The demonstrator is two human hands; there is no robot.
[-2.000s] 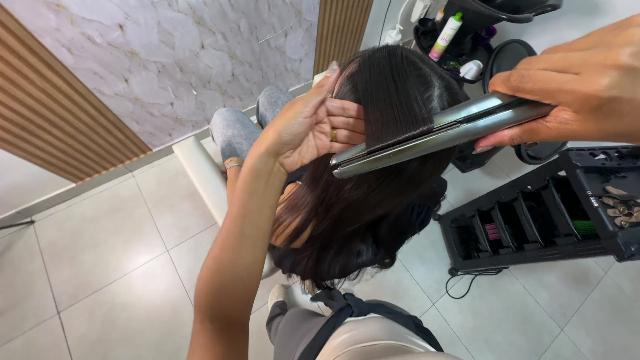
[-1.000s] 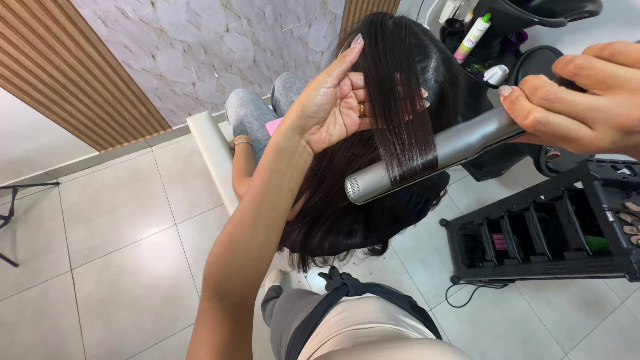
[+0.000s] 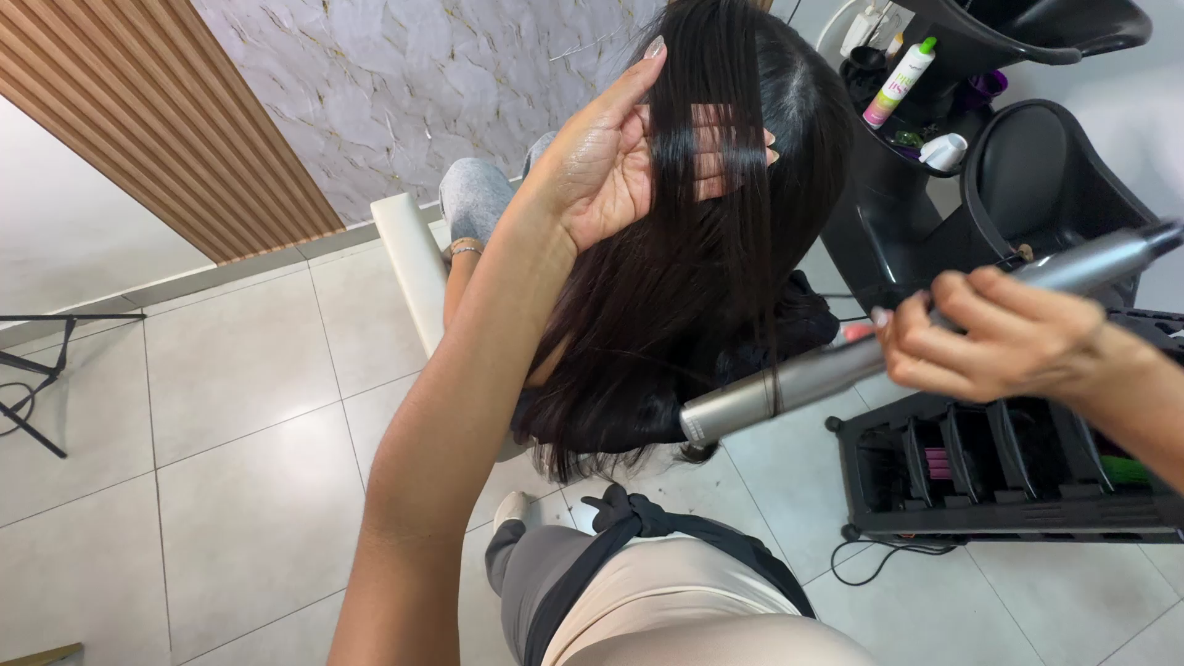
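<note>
A seated person's long dark hair [image 3: 638, 305] hangs down the back, over dark clothing. My left hand [image 3: 638, 157], palm up, lies under a thin section of strands near the head, its fingers spread flat and partly hidden by them. My right hand [image 3: 990, 338] is closed around a silver hair straightener [image 3: 786, 393], to the lower right of the head. Its front end points to the lower left, beside the hair ends, and a few strands cross it. Whether its plates are pressed together cannot be told.
A black salon trolley [image 3: 1008, 523] with compartments stands at the lower right, a cable [image 3: 869, 569] on the floor beside it. Black wash basins [image 3: 1054, 176] and a bottle [image 3: 899, 85] are at the upper right. A white chair armrest [image 3: 407, 268] is left of the seated person, and black metal legs [image 3: 55, 361] stand far left.
The straightener has moved down and to the right with my right hand, from near the head to the hair's lower ends. My left hand stays near the head; the section now hangs loosely over its fingers.
</note>
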